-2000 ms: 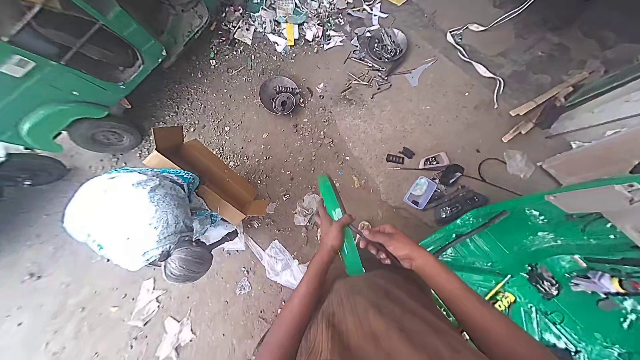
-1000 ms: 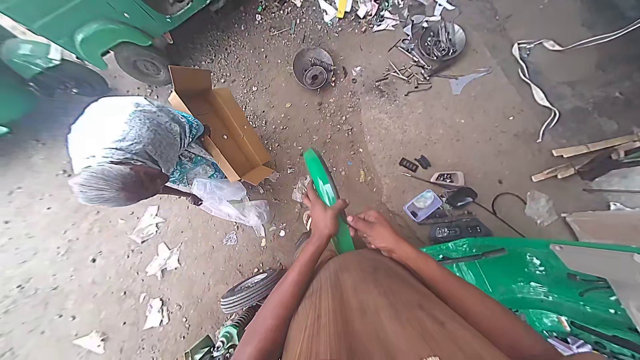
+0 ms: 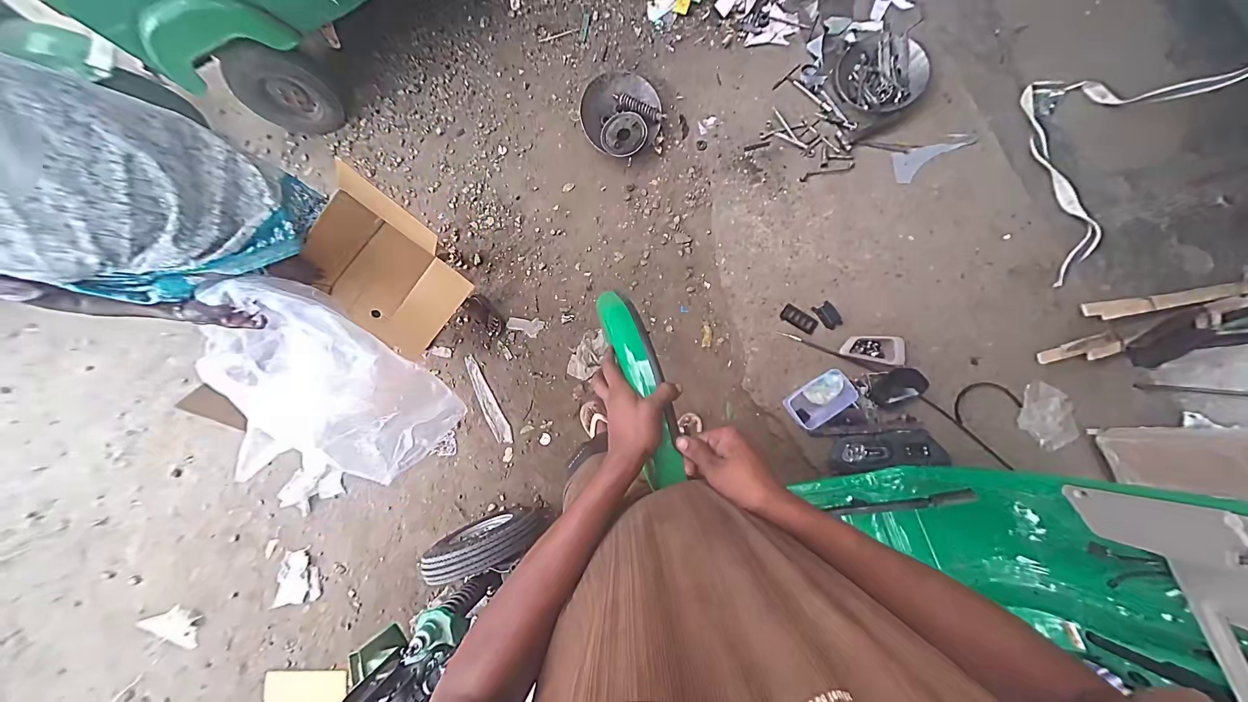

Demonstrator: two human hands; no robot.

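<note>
A long, curved green painted panel [image 3: 631, 341], perhaps a vehicle fender, stands on end against my brown shirt, its rounded tip pointing away from me. My left hand [image 3: 629, 405] is closed around its middle, thumb across the top face. Lower down, my right hand [image 3: 726, 466] pinches the dark right edge of the panel between thumb and fingers. The panel's near end is hidden by my shirt. My feet show partly on the ground on either side of it.
At left a person [image 3: 136, 195] holds a clear plastic bag [image 3: 331, 380] beside an open cardboard box [image 3: 380, 278]. A green vehicle body [image 3: 936, 526] lies at right, a tire [image 3: 485, 546] at lower left. Metal pans [image 3: 882, 73] of parts, a blue tray [image 3: 821, 400] and wood strips [image 3: 1160, 300] lie ahead.
Both hands keep hold of the green panel. The person at left now holds the plastic bag spread out beside the box; a second ago it was more bunched. The view has shifted somewhat.
</note>
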